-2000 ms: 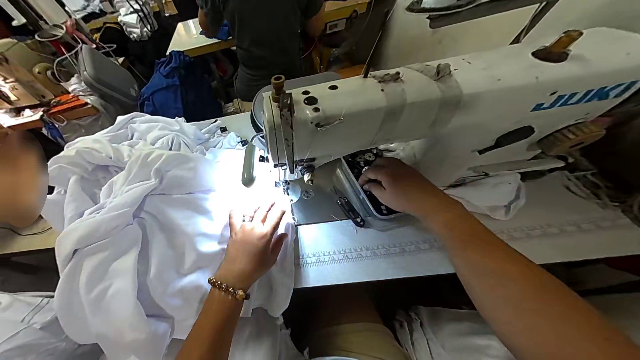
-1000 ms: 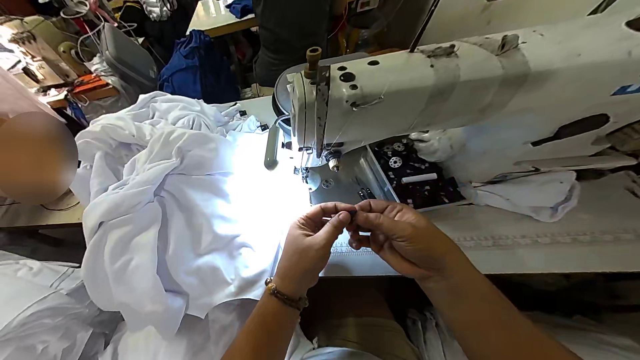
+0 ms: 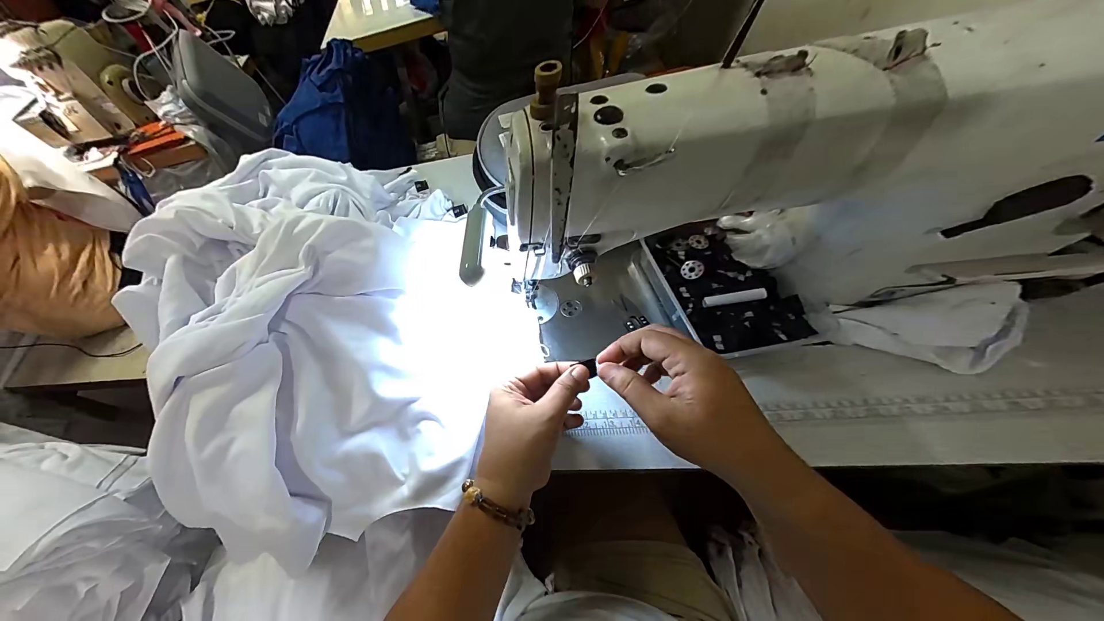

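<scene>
Between the fingertips of both hands is a small black fabric label (image 3: pixel 591 367), pinched at its left side by my left hand (image 3: pixel 530 423) and at its right by my right hand (image 3: pixel 681 397). They are just in front of the metal bed (image 3: pixel 595 332) of a white Juki sewing machine (image 3: pixel 690 147). A bright lamp lights white fabric (image 3: pixel 336 371), which is heaped left of the needle area. Right of the needle, a clear plastic tray (image 3: pixel 668 297) contains black labels, metal bobbins (image 3: pixel 693 270) and a white stick-like piece (image 3: pixel 734 297).
Small thread snips (image 3: pixel 636 322) and a loose bobbin (image 3: pixel 571 308) lie on the machine bed. A measuring tape (image 3: pixel 914 405) runs along the table's front. White cloth (image 3: pixel 940 323) sits under the machine arm. Another person (image 3: pixel 509 60) stands beyond the table, near a blue bag (image 3: pixel 341 108).
My left hand has left the white fabric and my right hand has come out of the tray. Both now meet in front of the needle area, holding a small black piece.
</scene>
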